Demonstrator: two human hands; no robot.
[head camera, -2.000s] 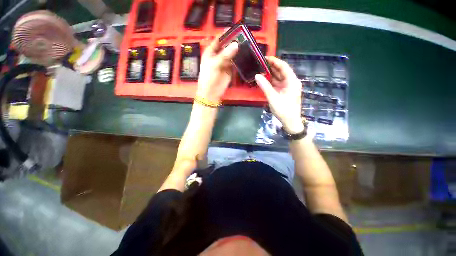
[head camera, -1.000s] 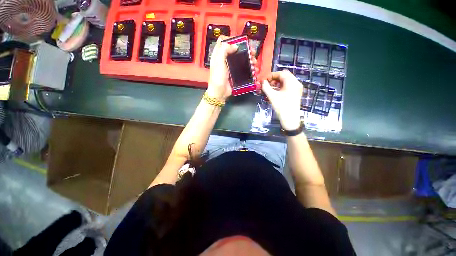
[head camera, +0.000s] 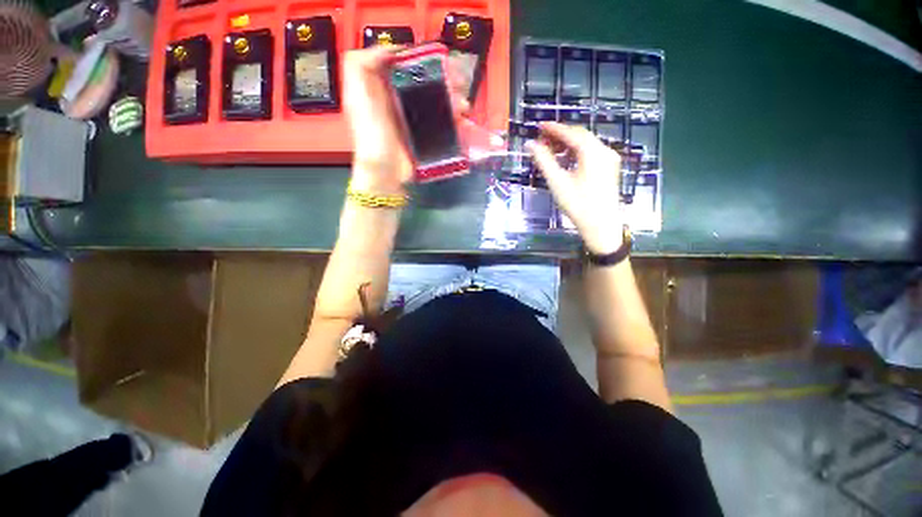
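My left hand (head camera: 376, 116) holds a phone (head camera: 430, 116) with a dark screen face and pink-red ends, tilted slightly, over the front edge of the red foam tray (head camera: 253, 140). My right hand (head camera: 576, 172) is over the clear parts tray (head camera: 652, 224), thumb and forefinger close together. A thin pale strip seems to run from the phone's side toward those fingertips; it is blurred, so I cannot tell whether they grip it. Several phones (head camera: 310, 66) with silvery rectangles and gold round marks lie in the red tray. Dark flat parts (head camera: 612, 76) lie in rows in the clear tray.
The dark-green bench (head camera: 778, 151) has a white stripe at its far right. A fan (head camera: 20, 50), a grey box (head camera: 51, 167) and clutter stand at the left. Open cardboard boxes (head camera: 142, 333) are below the bench. A person's dark-clothed leg (head camera: 66, 475) shows at lower left.
The view has shifted, so the trays sit further left. The phone has turned from slanted to nearly upright. My right hand has moved off the phone, and a pale strip now shows between them.
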